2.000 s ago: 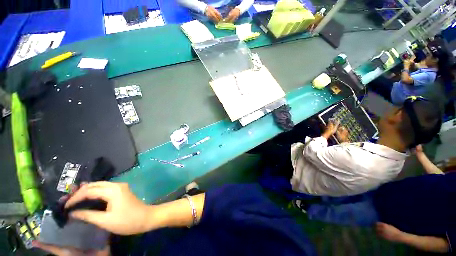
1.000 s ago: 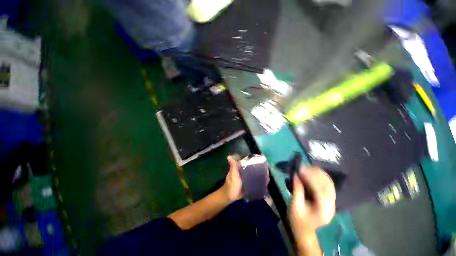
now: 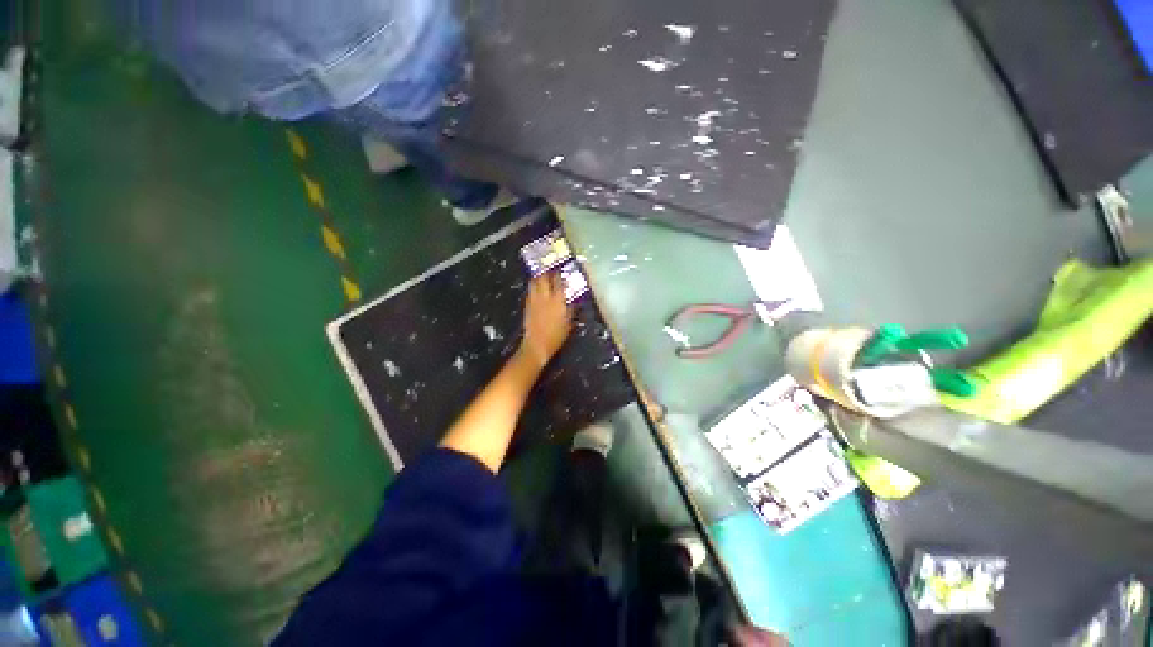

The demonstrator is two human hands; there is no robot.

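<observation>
My left hand point(image 3: 546, 322) reaches into the foam-lined tray point(image 3: 360, 379) beside the bench. Its fingers are on a small silver-white electronic module point(image 3: 575, 281) near the tray's upper right corner. A second module with a yellowish part point(image 3: 546, 253) lies just beyond the fingertips. A small part of my right hand point(image 3: 761, 637) shows at the bottom edge, cut off and blurred; what it holds is hidden.
Reddish pliers point(image 3: 714, 331) lie on the bench near a wrapped post point(image 3: 841, 367) with green-handled tools point(image 3: 917, 341). Two modules point(image 3: 768, 427) lie side by side below. A lime-green wrapped bar point(image 3: 1075, 348) is at right. A person's jeans point(image 3: 341, 63) show at upper left.
The view has moved toward the tray. My left hand has gone from holding a module near my body to the tray's corner. My right hand with the black cloth has dropped mostly out of view.
</observation>
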